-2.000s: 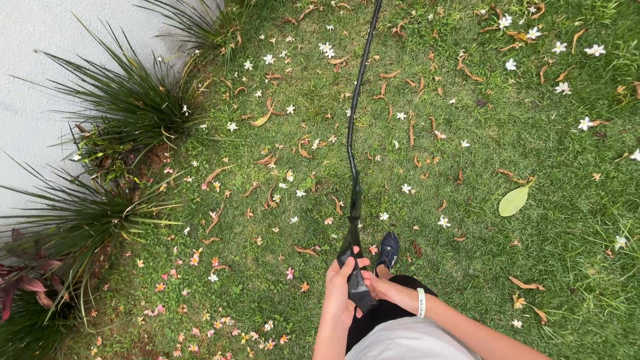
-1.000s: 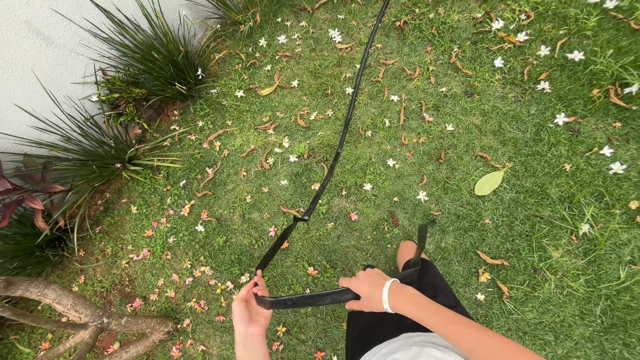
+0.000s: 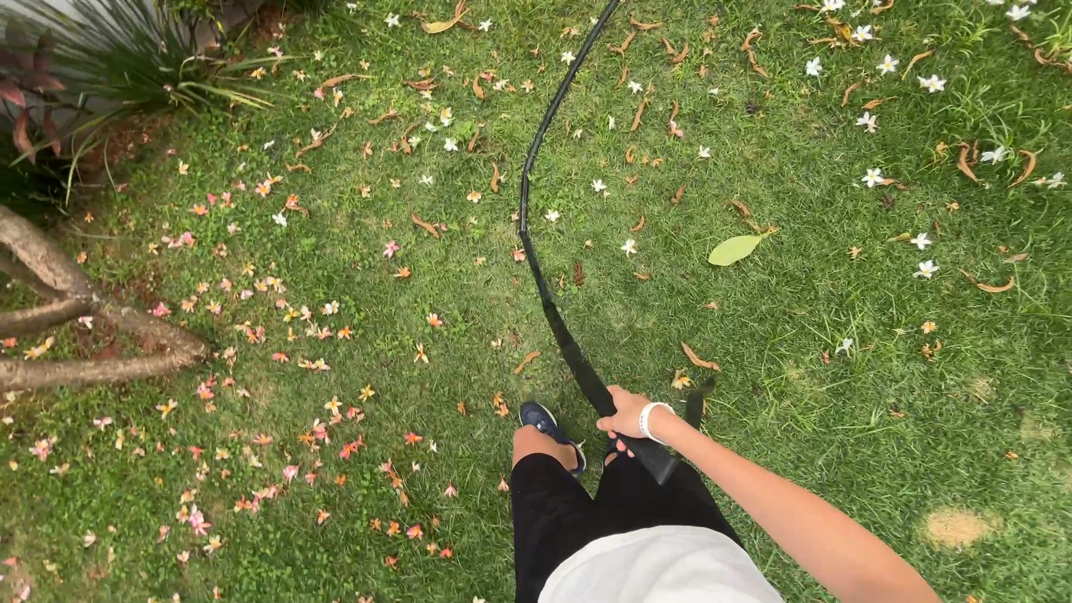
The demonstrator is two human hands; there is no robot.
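Observation:
My right hand point(image 3: 626, 416), with a white band on the wrist, is closed around a flat black strip or sleeve point(image 3: 582, 368) in front of my thighs. The wider end of the strip sticks out below the hand, over my shorts. From the hand the strip runs up and left, narrowing into a long, thin black length point(image 3: 533, 159) that curves over the grass to the top edge. Another dark strip end point(image 3: 695, 402) shows just right of the hand, partly hidden by the forearm. My left hand is out of view.
Bare branches point(image 3: 100, 322) reach in from the left edge. Spiky-leaved plants point(image 3: 159, 67) grow by the pale wall at the upper left. Fallen flowers, curled dry leaves and a large green leaf point(image 3: 734, 249) lie on the grass. My dark shoe point(image 3: 544, 419) is below the strip.
A second ago both hands held the black strip; now only my right hand is on it and my left hand has left the view. The view has shifted.

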